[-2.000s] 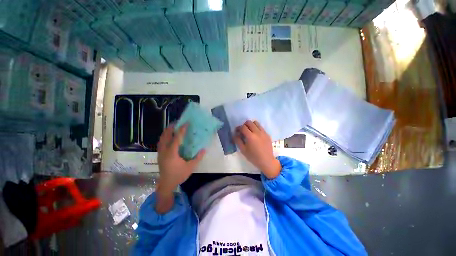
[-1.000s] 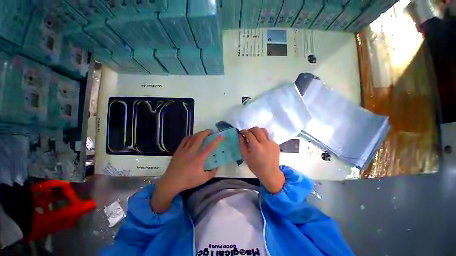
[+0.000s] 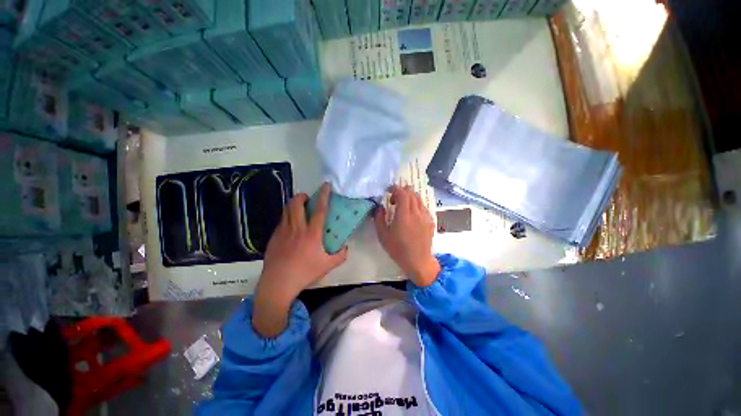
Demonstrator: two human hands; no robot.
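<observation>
A teal product box [image 3: 345,221] is partly inside the mouth of a white poly mailer [image 3: 362,140], which points away from me. My left hand [image 3: 302,241] holds the box, with its fingers over the box's left side. My right hand [image 3: 409,231] pinches the bag's mouth at the box's right corner. The stack of empty poly mailers [image 3: 524,175] lies fanned at the right, its dark grey edges toward the left.
Teal boxes [image 3: 236,65] stand in rows at the back and left. The cream printed board [image 3: 236,138] carries a black panel. Shiny brown wrapped material [image 3: 626,138] lines the right edge. A red plastic stool [image 3: 110,357] stands on the floor at lower left.
The box moved from beside the bag into its mouth. The bag has come away from the stack and swung round to point away from me. My right hand shifted from the bag's surface to its mouth.
</observation>
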